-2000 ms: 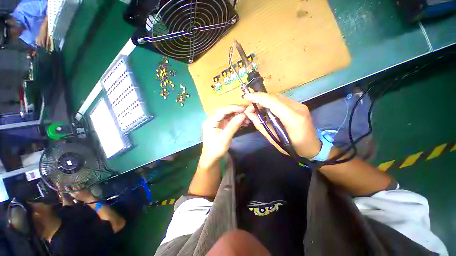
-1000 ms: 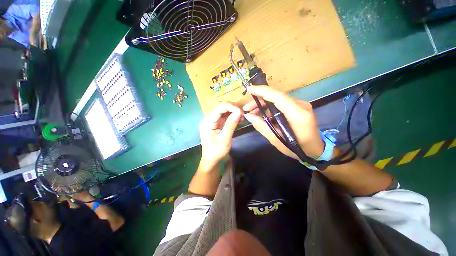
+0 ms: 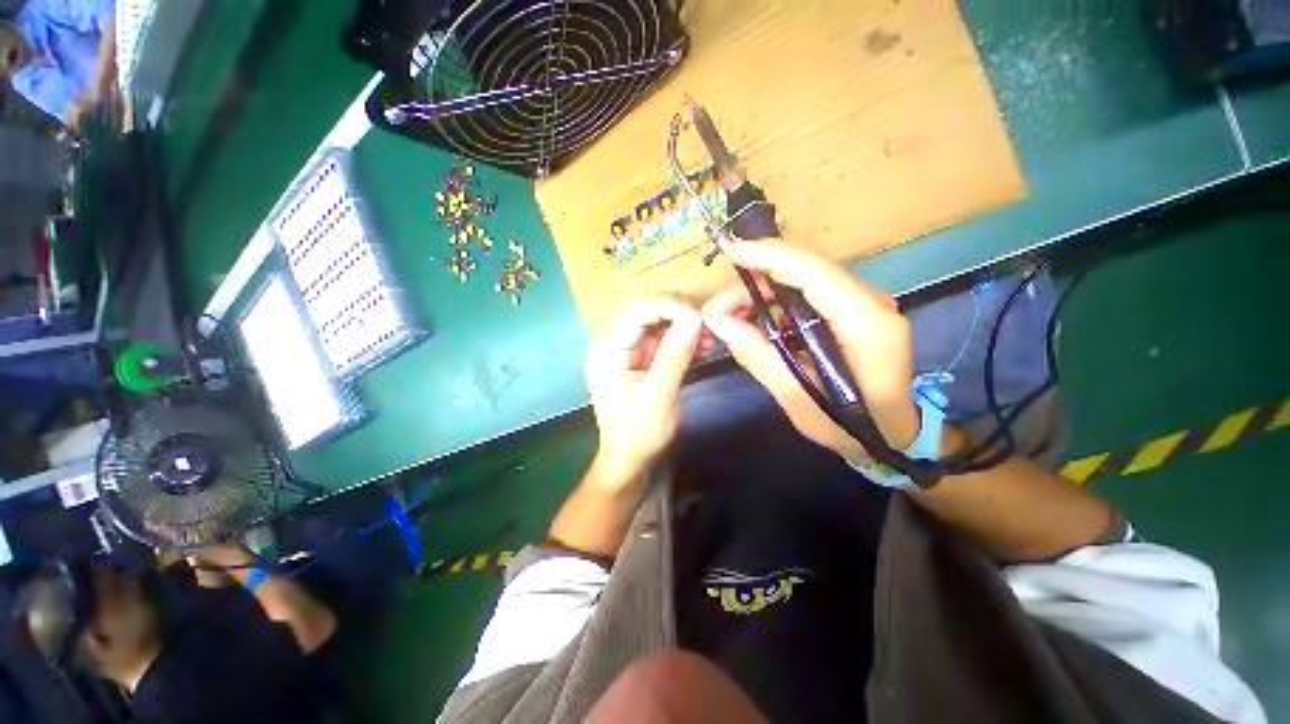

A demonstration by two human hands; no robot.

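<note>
My right hand [image 3: 835,347] holds a black soldering iron [image 3: 757,212], its metal tip and thin feed tube pointing up over the tan board [image 3: 877,127]. My left hand [image 3: 640,371] is at the board's near edge with thumb and fingertips together, close to my right fingertips. Any small part between the fingertips is too small to tell. A green-white circuit board strip [image 3: 662,226] with a row of dark and yellow parts lies on the tan board, partly behind the iron. A loose pile of small yellow-and-black components [image 3: 463,212] lies left of the board.
A black square fan with a wire grille [image 3: 555,82] stands at the back. Component trays [image 3: 347,262] and a plain white tray [image 3: 290,361] lie left. A dark round fan [image 3: 184,467] and a person [image 3: 212,637] are at far left. Black cables [image 3: 1007,361] hang by my right wrist.
Both hands have shifted slightly right in the picture, and the iron has moved right with my right hand. The fingertips stay close together. The strip and loose components look unchanged.
</note>
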